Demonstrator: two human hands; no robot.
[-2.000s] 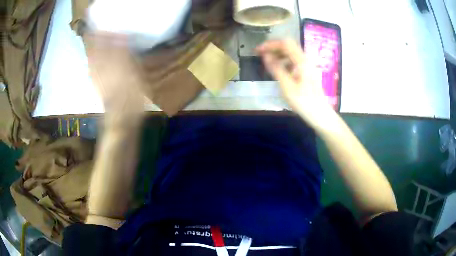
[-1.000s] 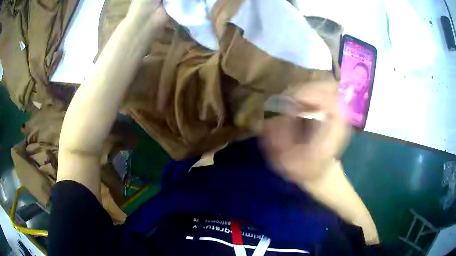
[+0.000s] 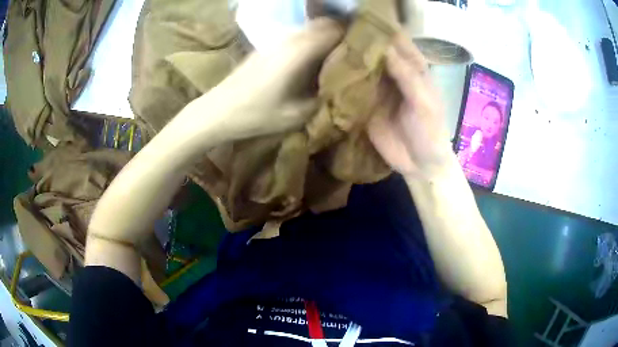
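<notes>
A tan-brown jacket, bunched up, lies over the table's front edge and my lap. My left hand is blurred and holds the bunched cloth from the left. My right hand holds the same bunch from the right, fingers up along it. A smooth white shoulder pad shows behind my left hand at the top, partly covered. The fingertips of my left hand are hidden in the folds.
A smartphone with a pink screen lies right of the cloth. A white tube stands beside it. More brown garments hang and lie at left, by a yellow frame. A dark oblong is at far right.
My right hand has moved up from near my lap to the bunched cloth. My left hand has come down and right to it. The white pad at right is now out of sight.
</notes>
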